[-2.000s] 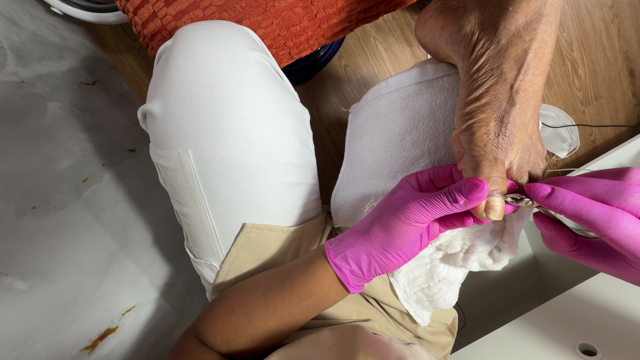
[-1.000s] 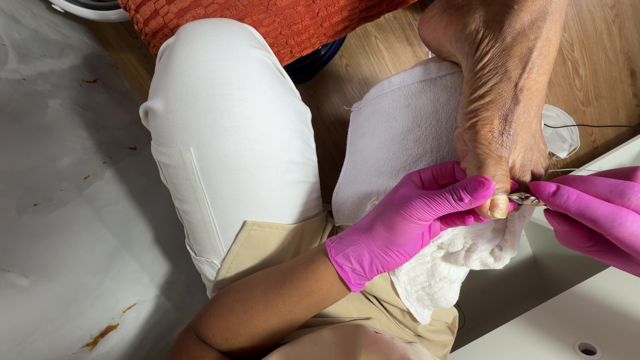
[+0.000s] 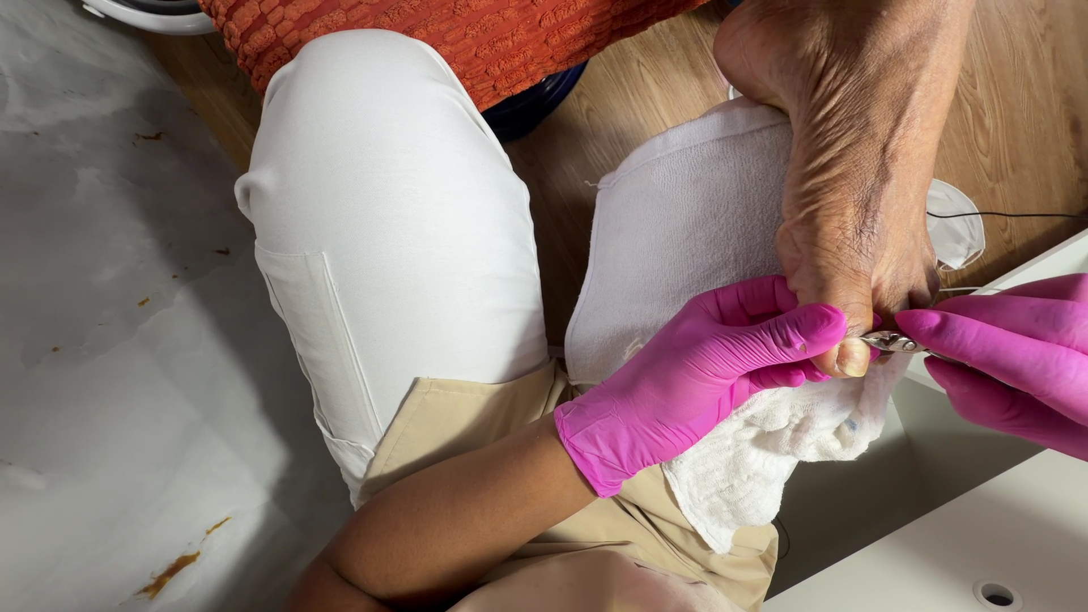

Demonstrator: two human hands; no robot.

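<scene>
Another person's bare foot points down over a white terry towel, at the right of the head view. My left hand, in a pink glove, grips the big toe from its left side, thumb on top. In my right hand, gloved in pink too, is a pair of metal nail nippers; their tip touches the right side of the big toe by the nail. My right fingers hide the handles. The big toenail looks thick and yellowish.
White-clad knee and a beige apron lie left and below. An orange textured cloth is at the top, a dark blue round object under it. Right: a white face mask, a thin dark cable and an open white drawer.
My left hand keeps its grip on the big toe. The right hand and the nippers have shifted only slightly at the toe's right side.
</scene>
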